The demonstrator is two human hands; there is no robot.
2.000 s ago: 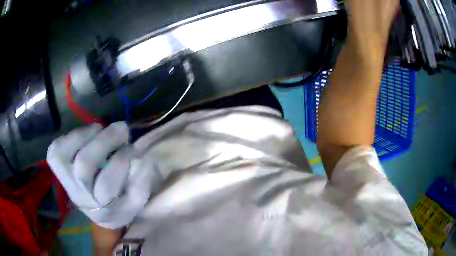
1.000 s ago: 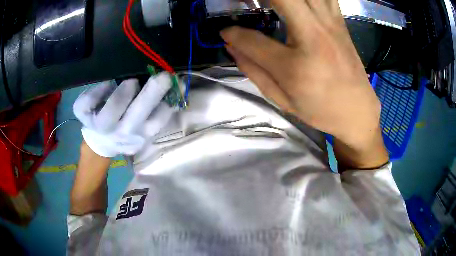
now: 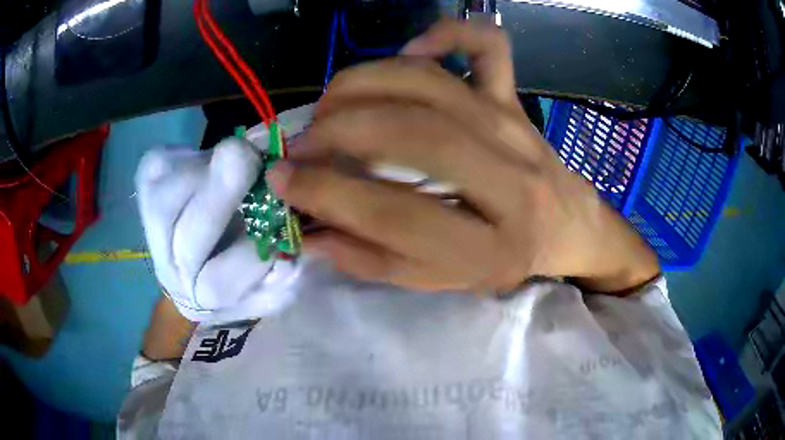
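My left hand, in a white glove, grips a small green circuit board at the bench edge, above my lap. The board's face with pale solder points shows. Red lead wires run from the board's top up over the bench. My bare right hand is blurred and reaches across from the right. Its fingertips are at the board's right edge and cover part of it. A pale shiny strip shows between its fingers; I cannot tell what it is. A blue lead wire runs down behind the right hand.
The dark bench mat curves across the top. A silver bar lies at the upper right. Blue crates stand below the bench at the right. A red stool stands at the lower left.
The gloved hand has come up from below the wires and now holds the board, turned face-on. My right hand has moved left and down from the silver bar to the board.
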